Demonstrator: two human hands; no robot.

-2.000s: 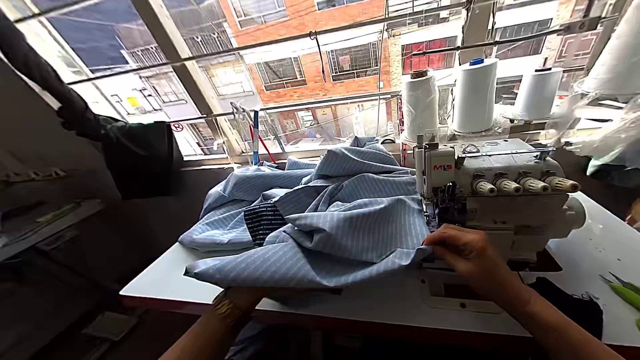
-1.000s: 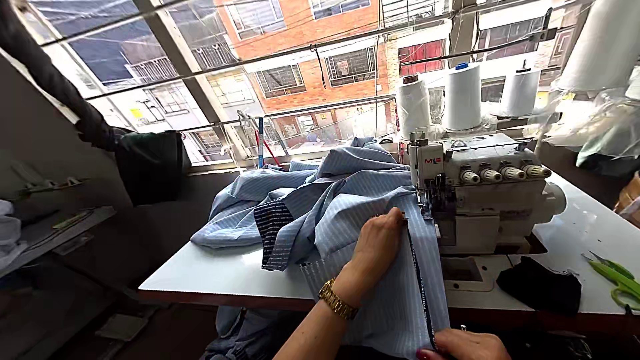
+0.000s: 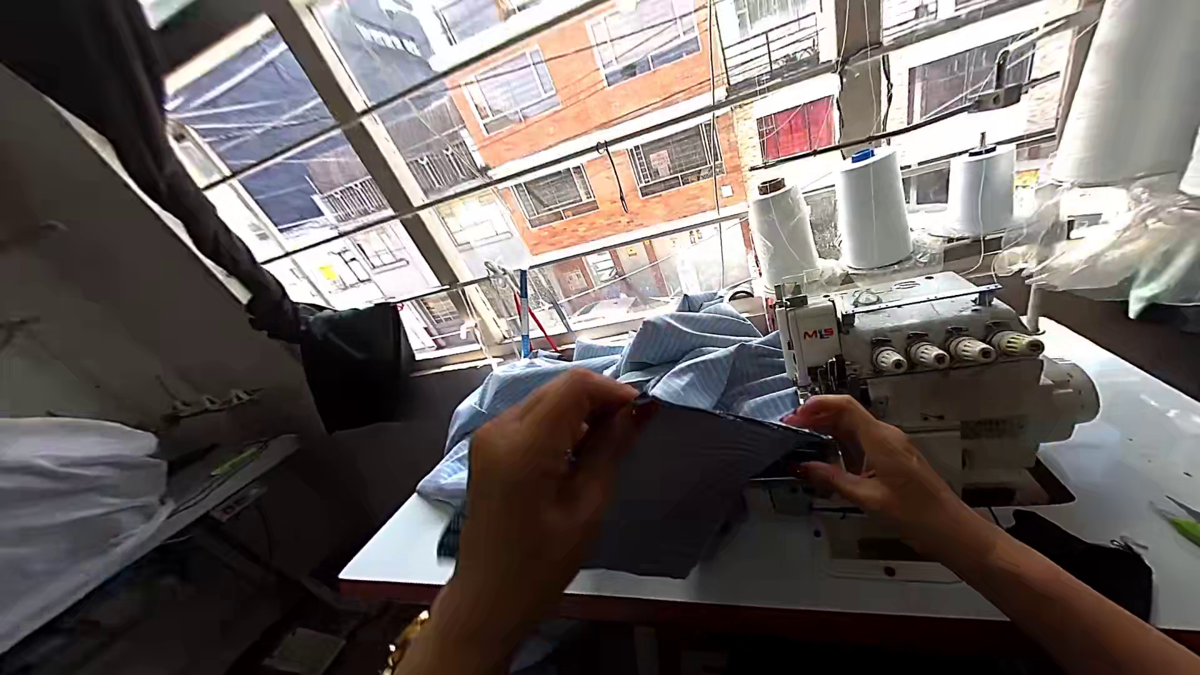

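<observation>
Light blue striped fabric point(image 3: 712, 352) lies bunched on the white table, against the left side of an overlock sewing machine point(image 3: 919, 375). In front of it, my left hand point(image 3: 553, 450) pinches one end of a dark-edged part of the cloth between thumb and fingers. The other end of that edge is pinched by my right hand point(image 3: 858, 455), just before the machine's needle area. Between the two hands the edge is stretched, and a shaded panel of the cloth point(image 3: 670, 487) hangs below it. A gold-coloured bracelet or watch point(image 3: 408, 642) is on my left wrist.
White thread cones point(image 3: 874, 211) stand behind the machine. A black cloth piece point(image 3: 1078, 562) lies on the table point(image 3: 1116, 469) at right, with a green-handled tool point(image 3: 1183, 527) beyond. A barred window is behind; a side shelf point(image 3: 234, 469) holds white cloth at left.
My left hand, earlier on the cloth beside the machine, is now raised with the cloth's edge. My right hand has moved up from the table's front edge. The cloth's edge is now lifted between both hands.
</observation>
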